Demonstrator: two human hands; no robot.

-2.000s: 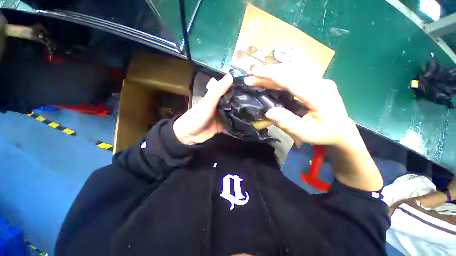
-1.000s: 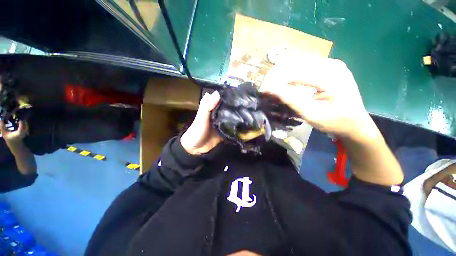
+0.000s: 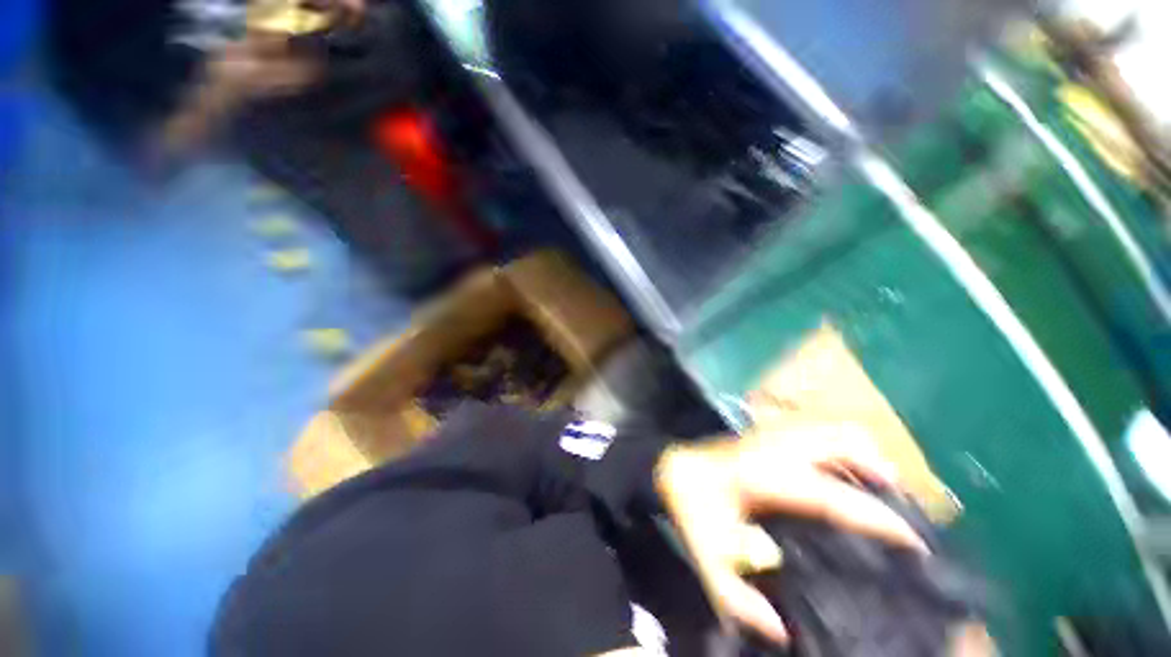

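Note:
The view is heavily blurred. My left hand (image 3: pixel 738 507) is at the lower right, with its fingers spread around a dark assembly (image 3: pixel 854 597). A small pale yellow spot (image 3: pixel 758 549) shows beside the fingers. The assembly runs to the bottom edge, and its shape is smeared. A small skin-coloured patch at the bottom edge right of the assembly may be my right hand, but it is too cut off to tell. The cardboard pad (image 3: pixel 822 379) lies behind my left hand, partly covered by it.
An open carton (image 3: pixel 340 449) with dark pieces inside stands left of the bench. The green bench (image 3: pixel 1027 513) extends right, with a metal-framed dark panel (image 3: pixel 604 244) beyond. Another person's hand (image 3: pixel 263 64) shows upper left. Blue floor (image 3: pixel 141 424) with yellow tape marks lies left.
The view has swung and tilted, putting my left hand and the assembly at the lower right. My right hand, earlier fully visible by the assembly, is now almost or wholly out of frame.

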